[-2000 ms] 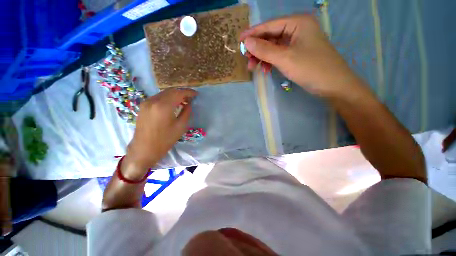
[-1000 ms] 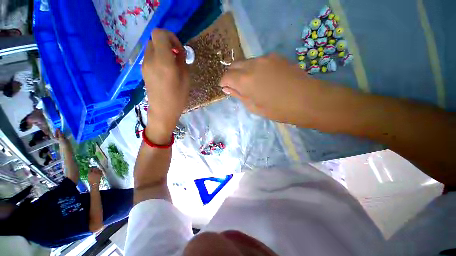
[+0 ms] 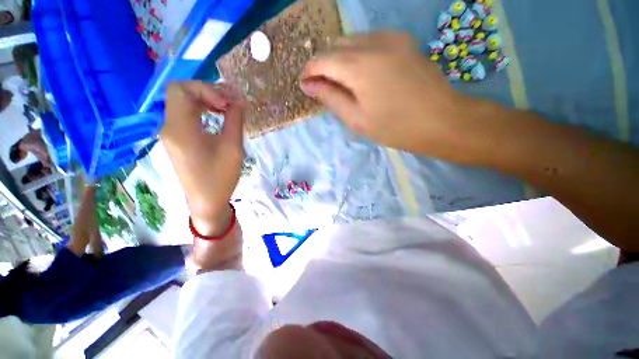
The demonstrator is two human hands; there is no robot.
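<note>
My left hand (image 3: 204,151), with a red wrist band, is at the board's left edge, thumb and fingers curled together; its blurred fingertips do not show clearly whether they hold a part. My right hand (image 3: 392,87) is over the board's right side, fingers bent; nothing clear shows in it. The brown speckled board (image 3: 280,80) lies between them, with a white cap (image 3: 260,46) on its far part. Small red-and-pale-blue parts (image 3: 293,189) lie near the table's front edge. Yellow-white-blue parts (image 3: 466,42) are piled at the right. Some mixed pieces (image 3: 212,123) show through my left hand's finger gap.
Blue crates (image 3: 91,77) stand behind and left of the board, one with red pieces on a pale lining. Green foliage (image 3: 148,203) and a person in dark clothing (image 3: 105,277) are at the left. Plastic sheeting with yellowish stripes (image 3: 511,59) covers the table.
My left hand has moved back from beside the white cap toward the board's left edge. My right hand has shifted slightly up in the view. The view itself has shifted a little.
</note>
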